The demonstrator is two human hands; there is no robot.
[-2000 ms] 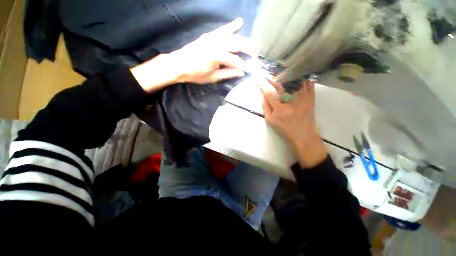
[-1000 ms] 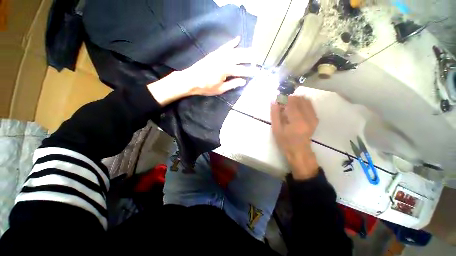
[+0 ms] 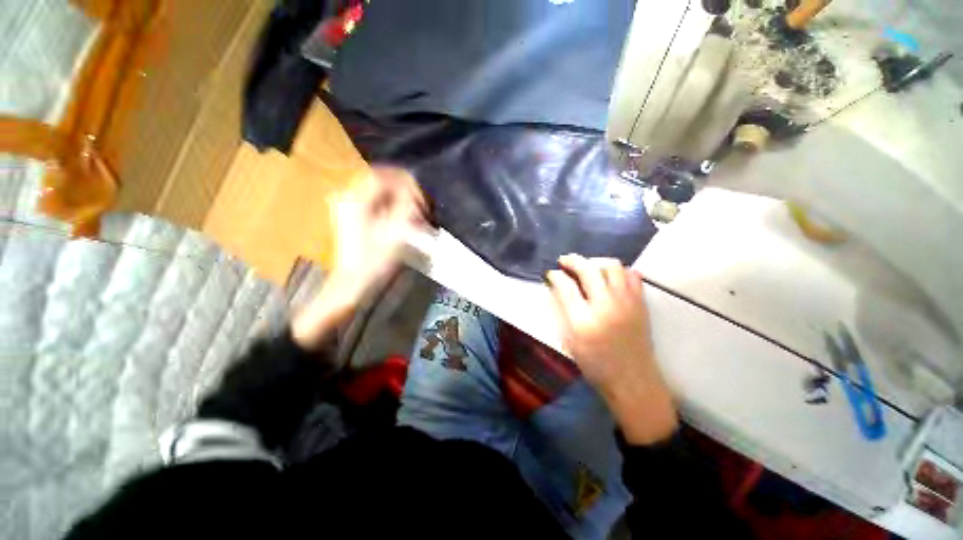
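A dark garment panel point(image 3: 486, 58) lies at the top centre, left of the white sewing machine head point(image 3: 676, 74). Shiny black lining point(image 3: 528, 190) spreads in front of it, beside the needle area point(image 3: 631, 158). My left hand point(image 3: 375, 216) is blurred at the lining's left edge; whether it grips the cloth cannot be told. My right hand point(image 3: 607, 316) rests at the lining's front edge on the white table, fingers curled; its hold on the cloth is unclear.
Blue-handled snips point(image 3: 857, 385) lie at the right, with small dark bits point(image 3: 816, 387) beside them. A yellow-orange ring point(image 3: 813, 224) lies near the machine. A box with a red-brown label point(image 3: 935, 480) is at far right. Taped cardboard point(image 3: 253, 200) and quilted covering point(image 3: 116, 316) are at left.
My left hand has left the needle area and moved left and down. My right hand has moved down to the lining's front edge. More lining shows, and the bright lamp glare is gone.
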